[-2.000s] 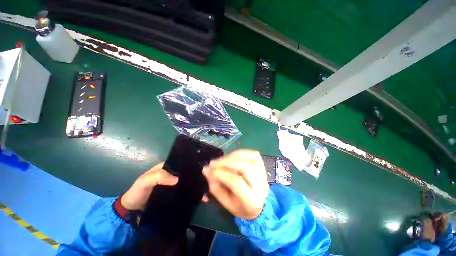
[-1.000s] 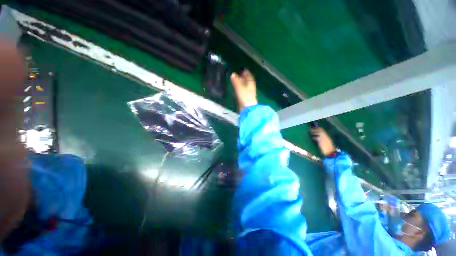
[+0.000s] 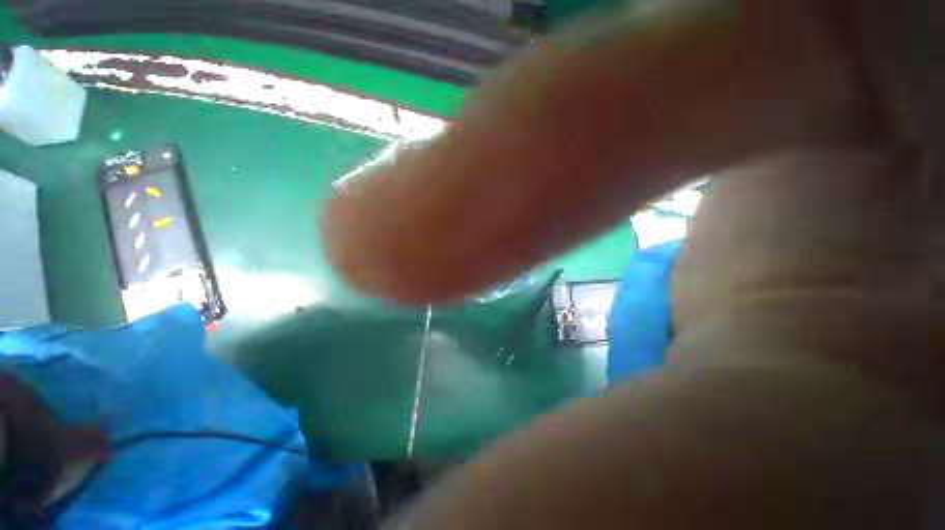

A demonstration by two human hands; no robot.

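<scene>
A large blurred hand, seemingly my right hand (image 3: 622, 207), is close to the camera and covers the middle and right; whether it holds anything cannot be told. My left sleeve (image 3: 197, 414) lies at the lower left with a thin black cord across it. Only a dark, blurred bit near the wrist shows there; my left hand cannot be made out. An open phone unit (image 3: 161, 233) lies on the bench at the left, shiny board end towards me. Another unit (image 3: 585, 311) lies right of centre, partly covered by blue sleeve. A dark pointed tool (image 3: 544, 300) is beside it.
The green bench (image 3: 269, 197) runs to a chipped white rail (image 3: 259, 95). Black stacked trays (image 3: 311, 31) are beyond it. A white bottle (image 3: 44, 98) and a white box (image 3: 21, 248) stand at the left edge. A thin pale line crosses the bench.
The reaching right arm has left the conveyor, and a large blurred hand now fills the right. The blur at the left edge is gone. The view has shifted to the left.
</scene>
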